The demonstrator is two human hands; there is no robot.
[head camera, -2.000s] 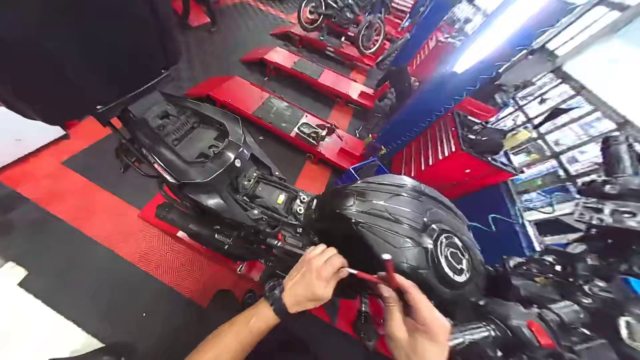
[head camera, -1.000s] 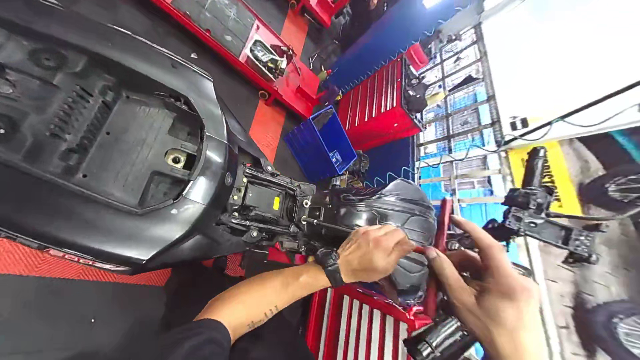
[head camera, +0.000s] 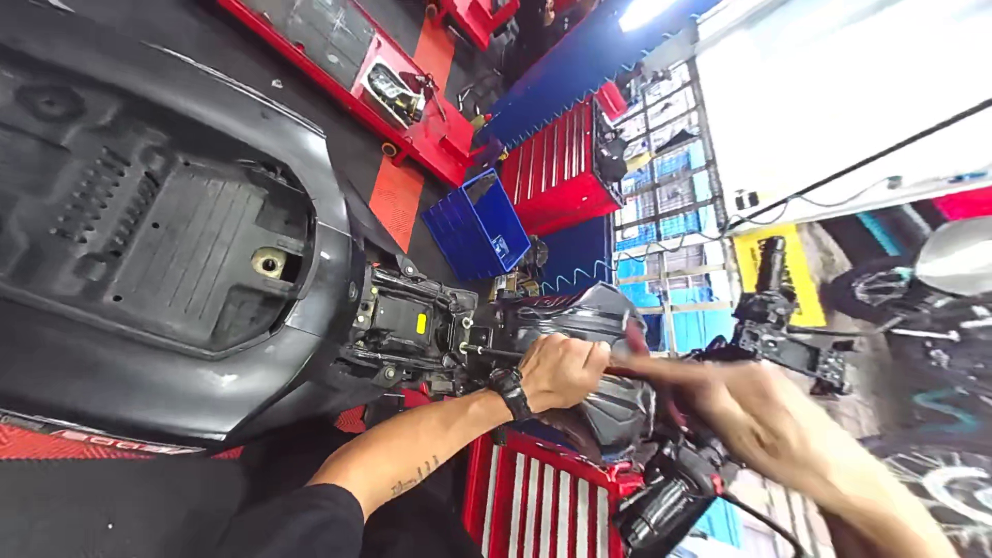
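Note:
My left hand, wearing a black watch, is closed around a T-handle wrench with red parts. Its dark shaft runs left to metal fittings at the front of the open motorcycle frame section. At the crossbar, my right hand is blurred by motion, fingers reaching toward the wrench; its grip is unclear. Beneath both hands lies the dark ribbed fuel tank cover. A black motorcycle tail fairing surrounds the bare seat area at left. The wrench's tip is too small to make out.
Beyond the motorcycle are a blue plastic bin, a red tool cabinet and a red lift platform. A handlebar grip sticks out at lower right. Other motorcycle parts stand farther right.
The view has moved closer over the motorcycle. My left hand stays on the wrench, while my right hand has shifted about its red crossbar and is now blurred.

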